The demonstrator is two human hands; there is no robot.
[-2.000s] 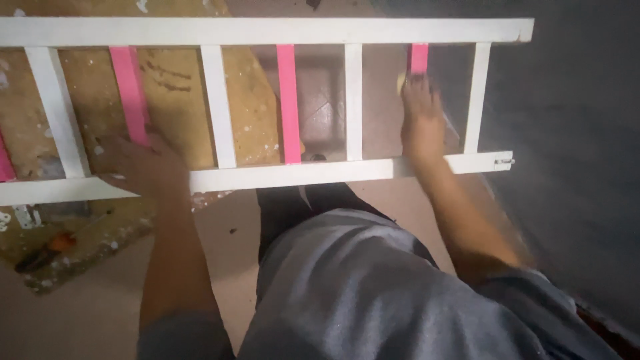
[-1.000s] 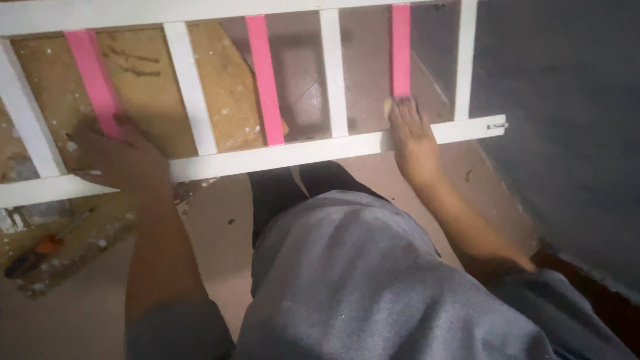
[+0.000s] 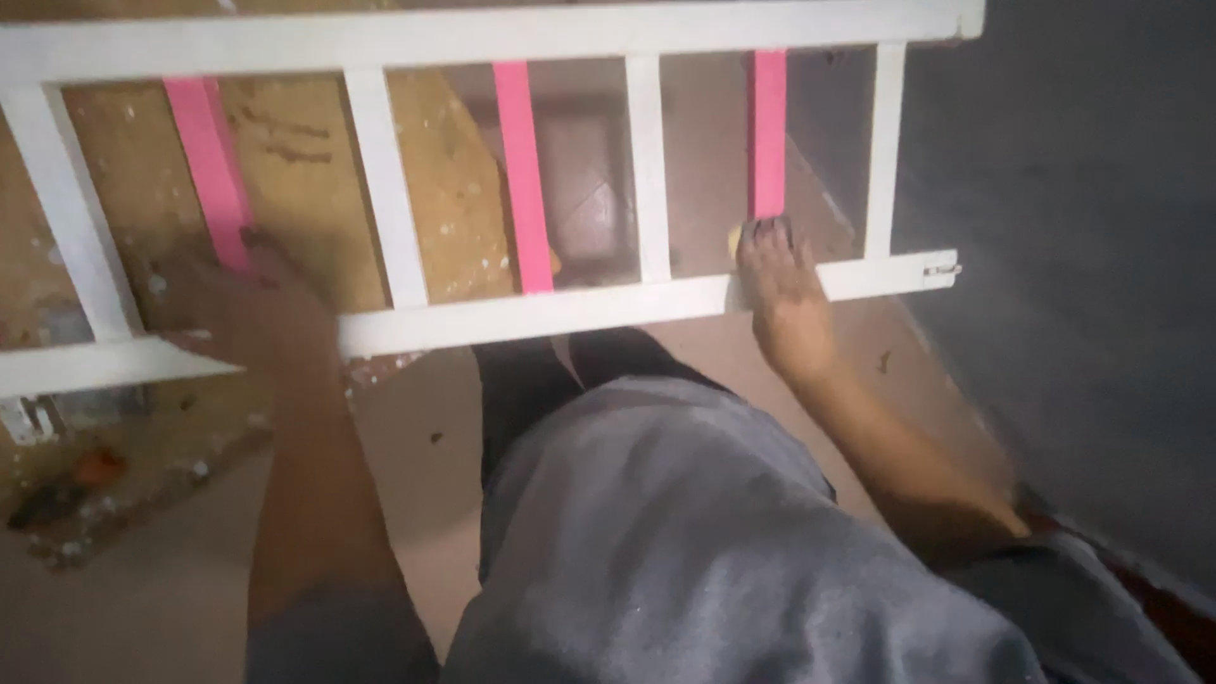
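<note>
A slatted wooden frame with white rails [image 3: 532, 313] and alternating white and pink slats lies across the view. My left hand [image 3: 261, 304] is blurred; it rests over the near rail at the lower end of the left pink slat [image 3: 204, 161], its fingers partly hidden. At the lower end of the right pink slat [image 3: 769, 133], my right hand [image 3: 777, 261] is closed around a small yellowish pad [image 3: 735, 241], which mostly hides under the fingers. Metal hardware [image 3: 940, 272] sits at the near rail's right end, and a white hinge [image 3: 30, 418] hangs at its left.
Beneath the frame is a paint-spattered yellowish board [image 3: 456, 228]. A dark tool with an orange part [image 3: 95, 467], too blurred to name, lies on it at lower left. A dark grey wall or surface [image 3: 1064, 247] runs along the right, beside the tiled floor [image 3: 427, 494].
My right hand has moved down the right pink slat from near its upper part to its lower end. My left hand stays at the left pink slat. The view has shifted slightly.
</note>
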